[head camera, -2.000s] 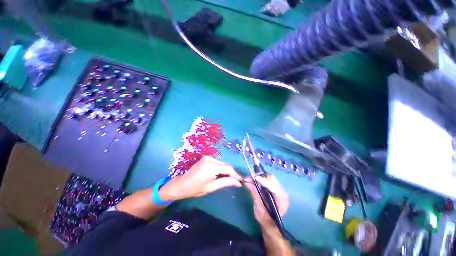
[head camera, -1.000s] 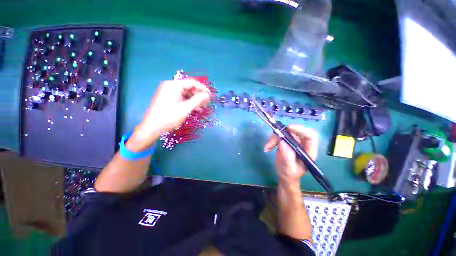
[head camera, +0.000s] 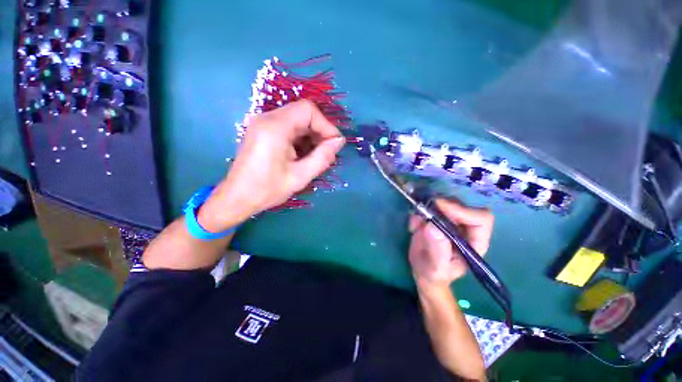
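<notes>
My left hand, with a blue wristband, pinches a short red lead wire between thumb and finger at the left end of the row of small black housings. My right hand holds the soldering iron like a pencil. Its tip is at the leftmost housing, by the wire's end; whether they touch I cannot tell. A fanned pile of red lead wires with white ends lies behind and partly under my left hand.
A black tray with finished parts is at the left. A clear fume hood hangs at the upper right. A yellow sponge and a yellow-rimmed roll are at the right. A brown cardboard box is below the bench edge.
My left hand has moved from over the wire pile to the left end of the housing row, with a wire in its fingertips. The iron's tip has come to the leftmost housing. The view has shifted closer.
</notes>
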